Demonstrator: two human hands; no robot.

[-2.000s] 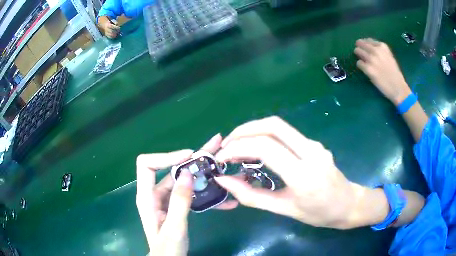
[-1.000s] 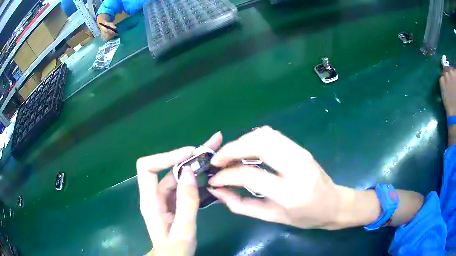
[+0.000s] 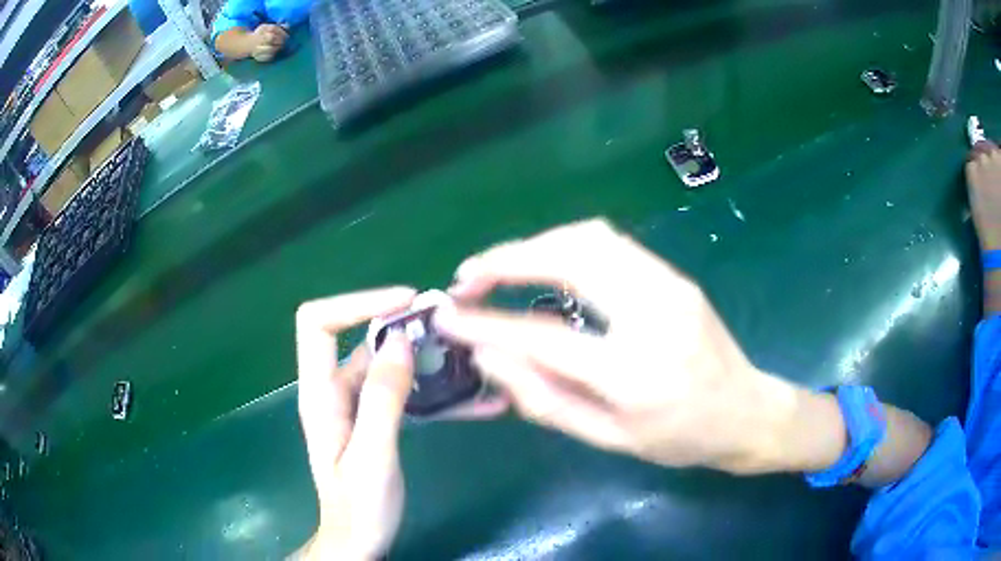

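Observation:
An open smartwatch case (image 3: 445, 373) with a pale rim, a dark inside and a greyish round part is held above the green belt. My left hand (image 3: 357, 405) grips it at its left side, with the thumb over the inside. My right hand (image 3: 648, 351) is at its upper right edge, its fingertips blurred against the rim; whether they pinch a small part is hidden. Another unit (image 3: 569, 310) shows partly behind my right fingers, on the belt.
More units lie on the green belt (image 3: 263, 252): one ahead (image 3: 693, 164), one far right (image 3: 878, 80), one left (image 3: 122, 399). A clear tray (image 3: 412, 49), black tray (image 3: 88, 236), plastic bag (image 3: 231, 115) and metal post (image 3: 947, 55) stand around. Another person's hand (image 3: 986, 192) is right.
The held case has moved slightly up and tilts open toward the camera again. My right fingers have moved up to its rim. Belt units have drifted left. The neighbour's hand at right has withdrawn to the edge.

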